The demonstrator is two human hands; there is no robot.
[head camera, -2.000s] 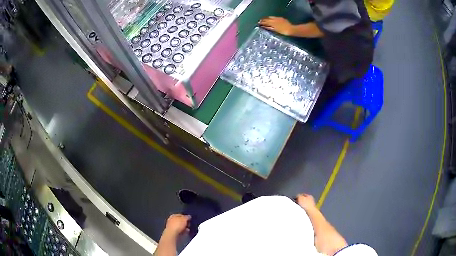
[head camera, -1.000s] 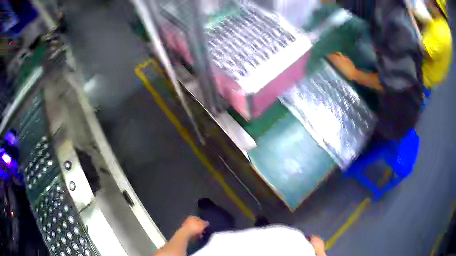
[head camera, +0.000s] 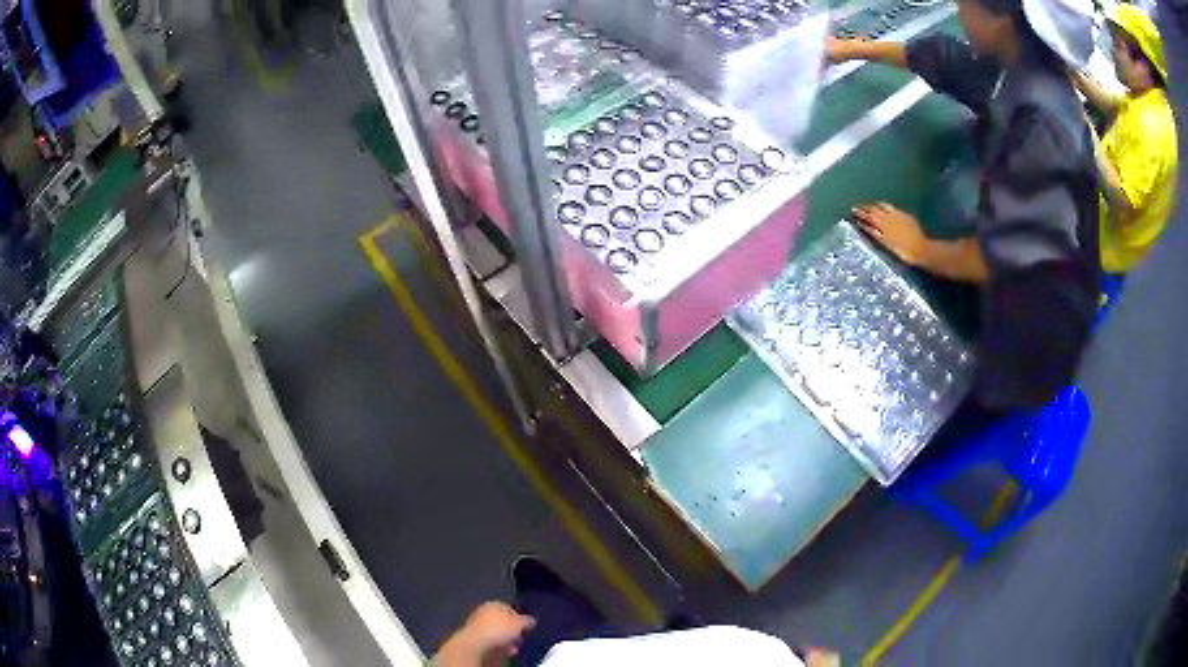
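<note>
My left hand (head camera: 491,628) is low in the picture, left of my white top, with its fingers curled; it touches no tray or part, and whether anything is inside the fist cannot be told. My right hand (head camera: 821,658) shows only as a small piece at the bottom edge. Nearest ahead, a pink-sided crate (head camera: 710,289) bears a blister tray of dark-rimmed rings (head camera: 649,209). A silvery blister tray (head camera: 853,352) lies beside it on the green-topped bench (head camera: 756,472).
A conveyor side rail (head camera: 167,424) with two loose rings runs at left, beside ring-filled trays (head camera: 143,586). A grey post (head camera: 515,183) stands by the crate. A person in dark clothes (head camera: 1042,222) sits on a blue stool (head camera: 1010,469); another wears yellow (head camera: 1143,170).
The view has swung, bringing more of the conveyor at left and both people into sight. My right hand has dropped almost out of the picture. My left hand remains low and curled.
</note>
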